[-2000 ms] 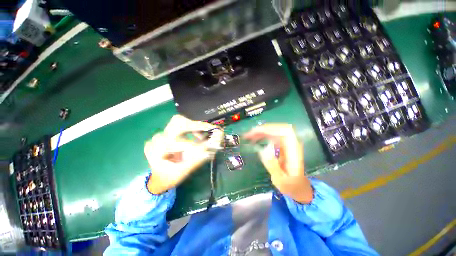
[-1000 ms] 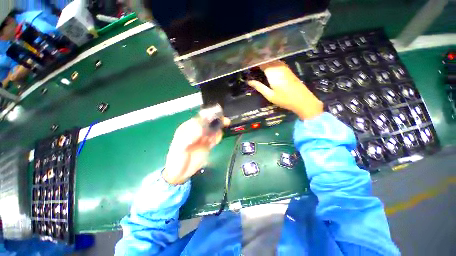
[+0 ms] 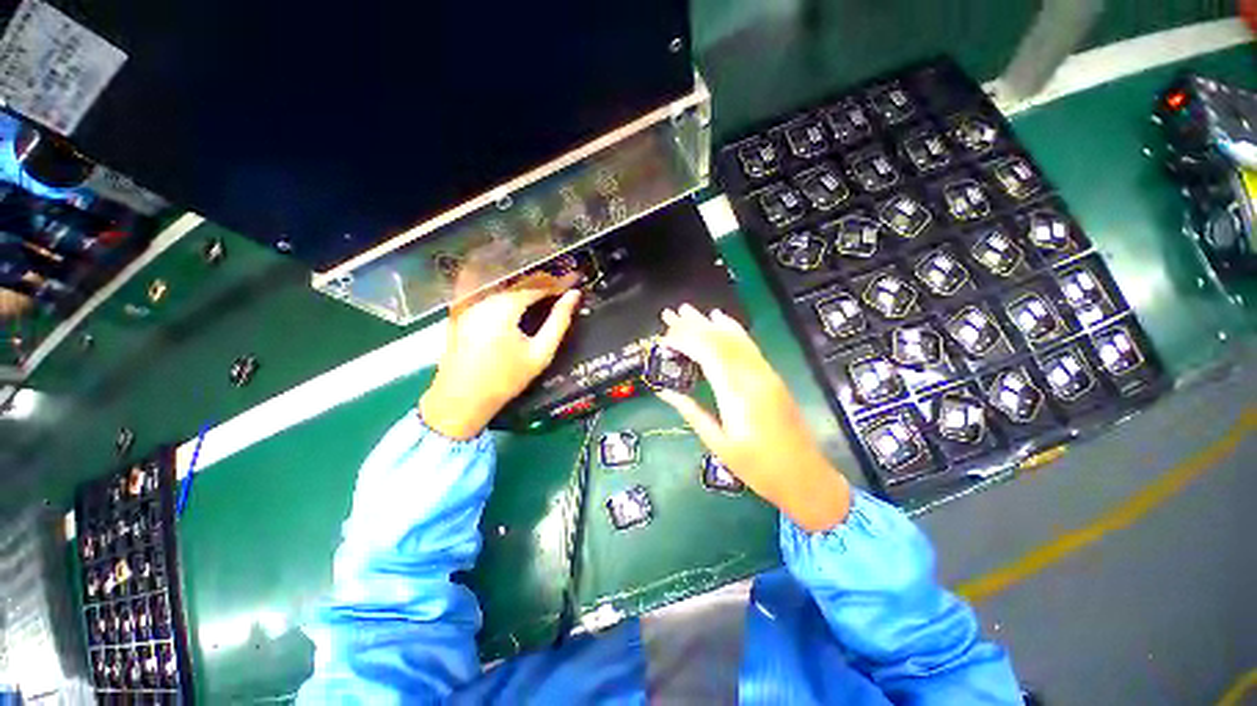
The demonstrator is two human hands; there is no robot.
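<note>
My right hand (image 3: 744, 407) holds a small square dark module (image 3: 670, 368) between thumb and fingers, over the front right edge of the black fixture box (image 3: 620, 324). My left hand (image 3: 496, 345) reaches under the clear acrylic guard (image 3: 524, 228), fingertips at the nest area of the box. The nest is partly hidden by these fingers, and whether they grip a part cannot be told. On the green mat in front of the box lie a module (image 3: 620, 448), a second module (image 3: 629, 509) and a third module (image 3: 720, 475), partly covered by my right hand.
A large black tray (image 3: 816, 352) filled with modules lies right of the box. A dark machine housing (image 3: 414, 111) stands above the guard. A second parts tray (image 3: 177, 552) is at far left. A black cable (image 3: 572, 538) runs to the bench edge. A black unit (image 3: 1213, 179) sits far right.
My right hand has left the nest area and now holds a module at the box front. My left hand has moved from the box's front left up to the nest. The camera view has shifted.
</note>
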